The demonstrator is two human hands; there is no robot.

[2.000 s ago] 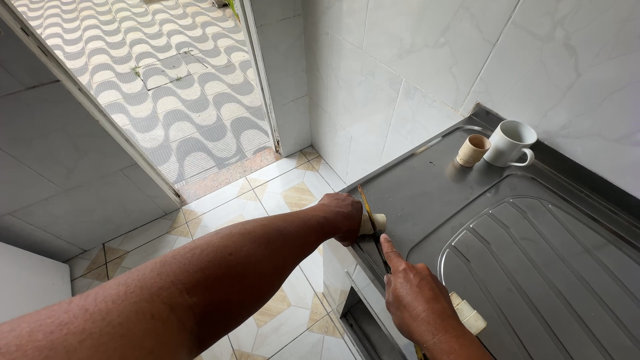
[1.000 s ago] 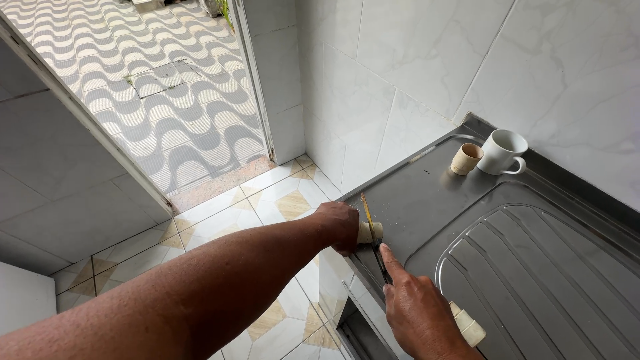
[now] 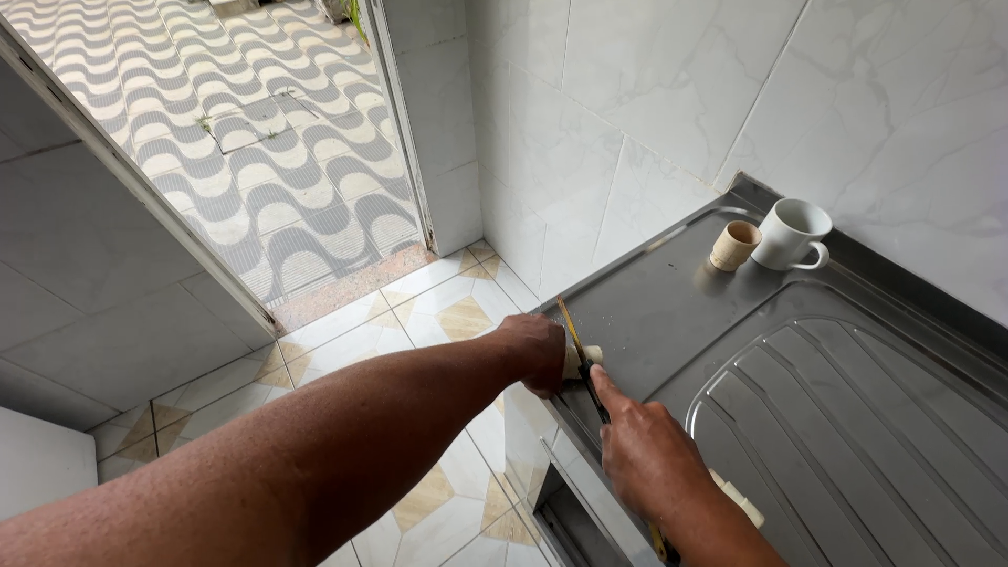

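At the edge of the steel sink counter (image 3: 642, 315), my left hand (image 3: 538, 353) grips a pale cylindrical piece (image 3: 583, 361), perhaps cane or wood. My right hand (image 3: 657, 457) holds a small saw (image 3: 575, 331) with a yellowish blade and a dark frame, its index finger laid along the tool. The blade lies across the pale piece. Light specks, like dust, are scattered on the steel beside it. Another pale piece (image 3: 737, 498) rests on the drainboard, partly hidden by my right wrist. The far end of what my left hand holds is covered by the fingers.
A small tan cup (image 3: 735, 246) stands beside a white mug (image 3: 790, 236) near the back corner. Marbled wall tiles (image 3: 646, 94) rise behind the counter. The ridged drainboard (image 3: 858, 425) lies to the right. A cabinet opening (image 3: 567, 512) is below, and a doorway (image 3: 268, 157) to patterned paving is at left.
Both hands keep their hold on the pale piece and the saw. The saw has shifted slightly along its length across the piece. The view has moved a little.
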